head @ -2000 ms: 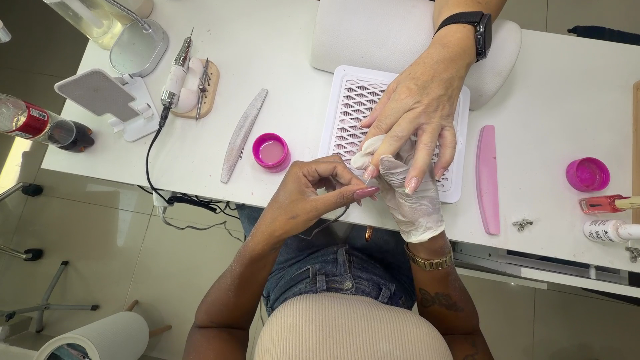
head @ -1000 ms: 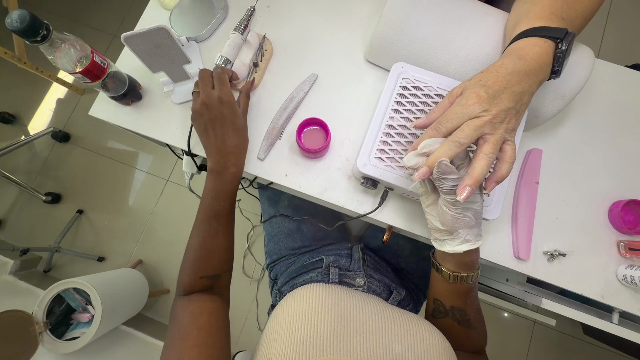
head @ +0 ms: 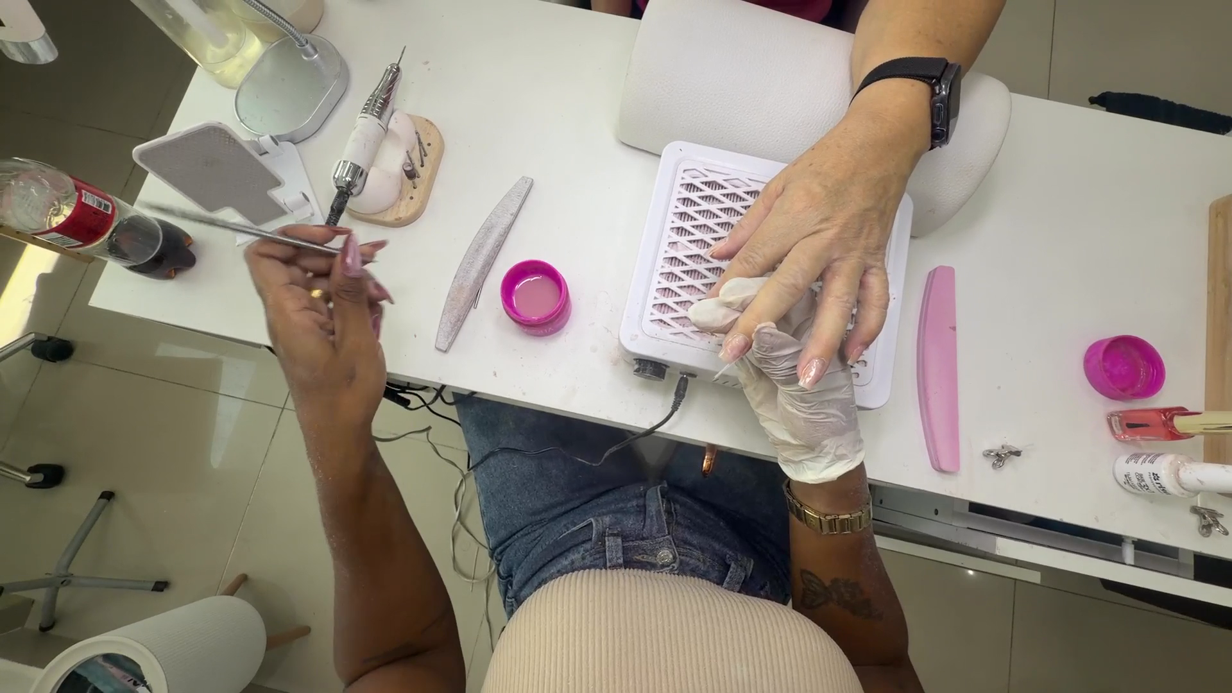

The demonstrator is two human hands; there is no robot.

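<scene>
My bare left hand (head: 327,313) is raised at the table's left edge, pinching a slim metal tool (head: 255,231) that points left, its far end blurred. My right hand (head: 804,404), in a thin white glove, is under another person's hand (head: 818,231) and holds one of its fingers; part of my grip is hidden. That hand spreads over a white dust collector (head: 640,322) with a lattice grille. Left of it are a magenta jar (head: 535,298) and a grey nail file (head: 481,265). A nail drill handpiece (head: 366,140) rests on its stand.
A soda bottle (head: 96,217), a phone stand (head: 217,173) and a wooden bit holder (head: 419,183) are at the left. A white armrest (head: 741,87) lies behind the dust collector. Rightward are a pink file (head: 938,371), another magenta container (head: 1124,368) and a red polish bottle (head: 1145,423).
My left hand was at the other person's fingers two seconds ago, then by the drill stand. Now it is nearer the table edge with the metal tool. My right hand still holds the finger.
</scene>
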